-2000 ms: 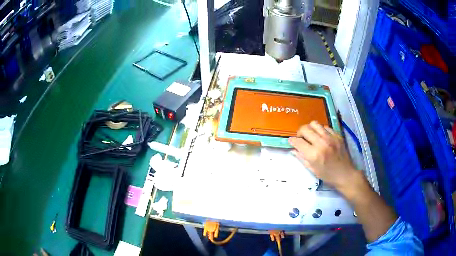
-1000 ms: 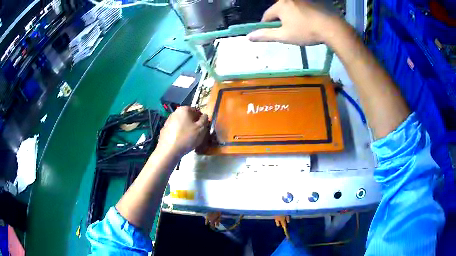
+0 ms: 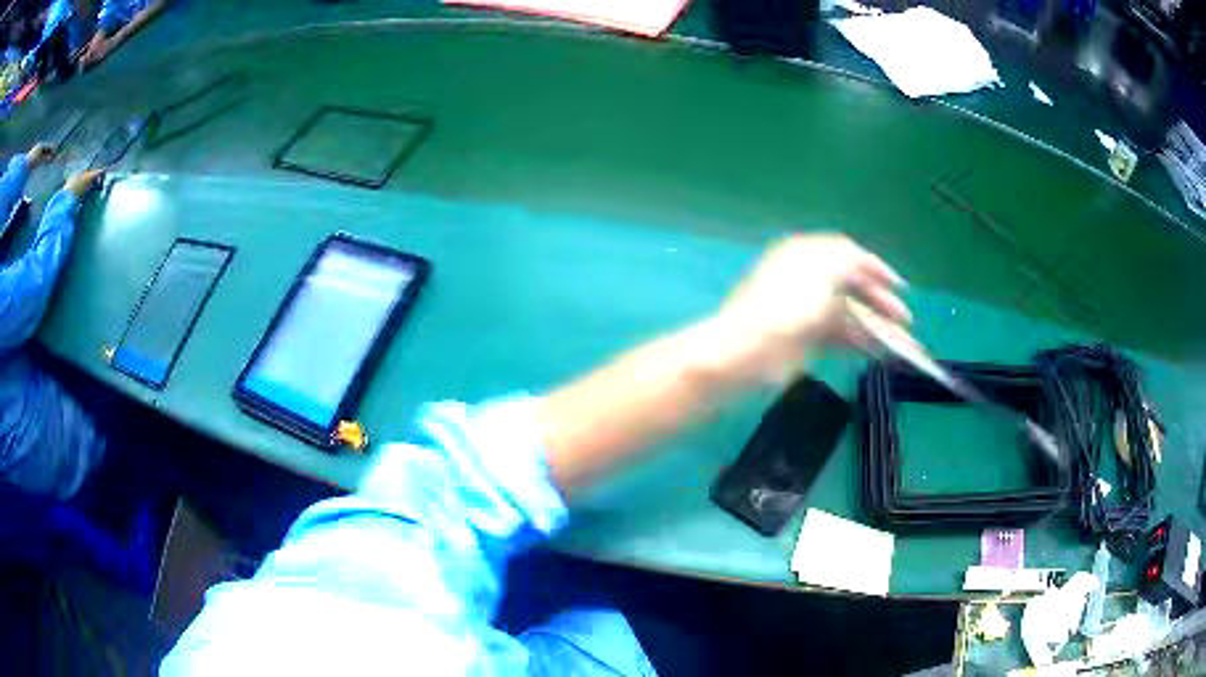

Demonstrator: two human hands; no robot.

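My left hand (image 3: 827,298), blurred, is raised over the green mat. It is shut on a thin, pale, long object (image 3: 932,368), maybe tweezers, whose far end reaches over the stack of black frames (image 3: 972,508). Contact with the stack cannot be told. More black frames lie tangled (image 3: 1098,443) to its right. A stack of touch panels (image 3: 324,344) with black borders and an orange tail lies at the left. A single panel (image 3: 172,314) lies beyond it. My right hand is out of view.
A black phone-like slab (image 3: 783,456) and a white slip (image 3: 844,553) lie left of the frame stack. A pink label (image 3: 1003,546) and a control box (image 3: 1173,562) are at the lower right. An empty black frame (image 3: 353,146) lies upper left. Another person's hands (image 3: 82,181) show far left.
The view has swung left, so the machine bed and orange fixture are out of view. My right hand has left the picture. My left hand is now over the mat with the thin object.
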